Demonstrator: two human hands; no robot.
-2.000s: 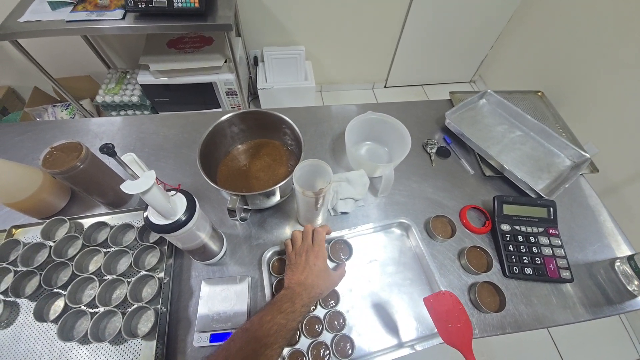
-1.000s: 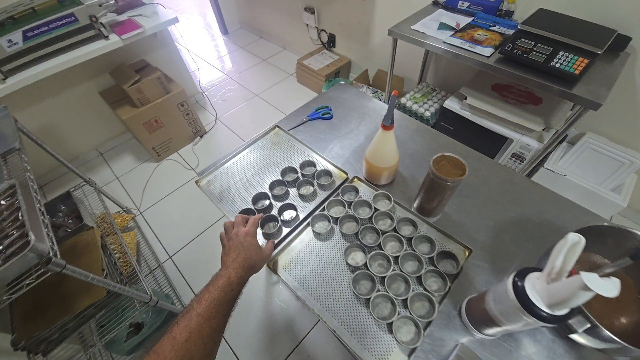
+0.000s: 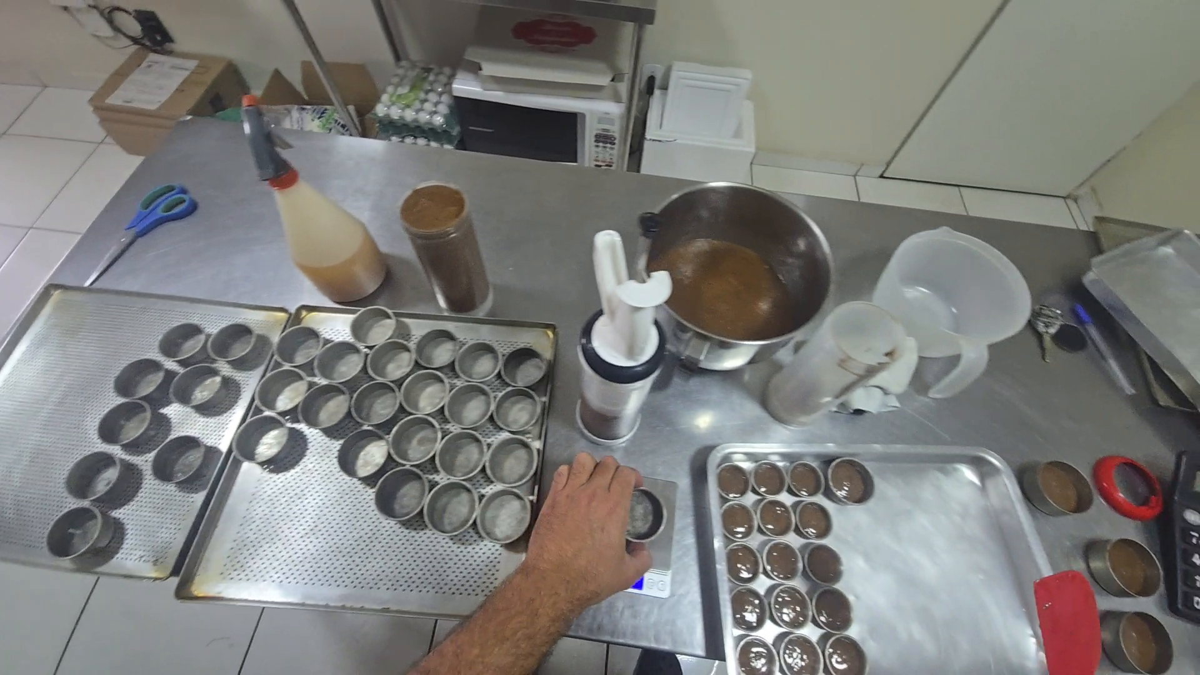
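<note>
My left hand (image 3: 595,525) has its fingers and thumb around the near side of a small round metal tin (image 3: 645,514), which looks empty and is over a flat digital scale (image 3: 662,553). My right hand is out of view. Just beyond the scale stands a dispenser with a white handle (image 3: 619,366), holding brown contents. Left of my hand, empty round tins (image 3: 503,514) cover much of a perforated tray (image 3: 309,553). On the right, a smooth metal tray (image 3: 937,562) holds rows of tins filled with glossy brown batter (image 3: 774,517).
Behind are a steel pot of brown mixture (image 3: 727,281), a plastic jug (image 3: 952,291), a clear container (image 3: 825,366), a squeeze bottle (image 3: 328,239) and a brown-filled cylinder (image 3: 448,253). Scissors (image 3: 150,220) lie far left; a red spatula (image 3: 1069,619) overlaps the right tray's edge.
My left hand was at a filled tin on the right tray, then among the tins of the far-left tray. Now it is at the scale with an empty tin; the scale was bare in the oldest frame.
</note>
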